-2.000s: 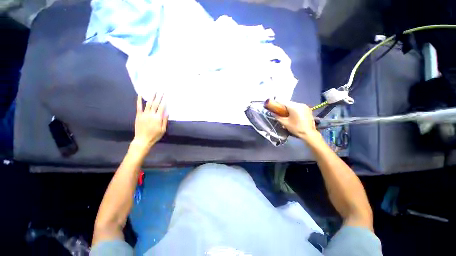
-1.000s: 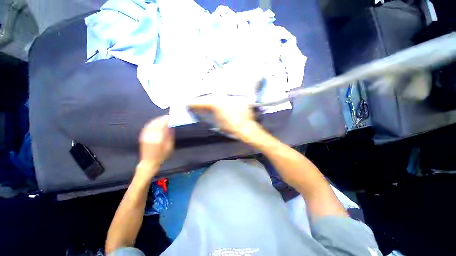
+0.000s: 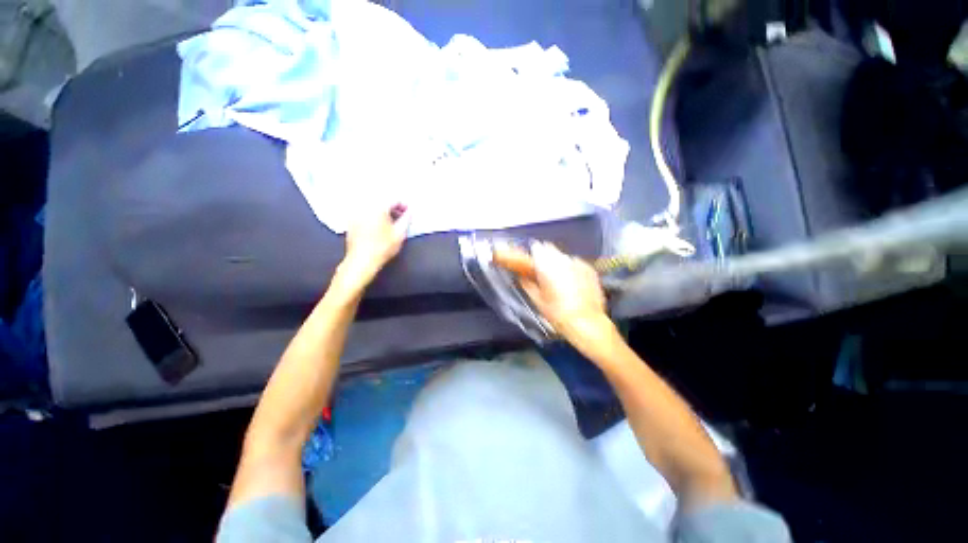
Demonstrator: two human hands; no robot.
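A pale blue shirt, glaring white in its middle, lies on the dark grey padded table, its back part crumpled and its front edge fairly straight. My left hand is at the shirt's front edge, with the thumb over the cloth; whether it grips the cloth cannot be told. My right hand is shut on the orange-brown handle of the shiny steam iron. The iron is at the table's front part, just in front of the shirt's edge, and slightly blurred.
A black phone-like rectangle lies at the left front of the table. A thick greyish hose runs right from the iron. A yellowish hose with white wrapping rises behind it. A smaller covered table stands at right.
The iron and my right hand have moved off the shirt toward the front edge and slightly right. My left hand has moved right and back onto the shirt's edge.
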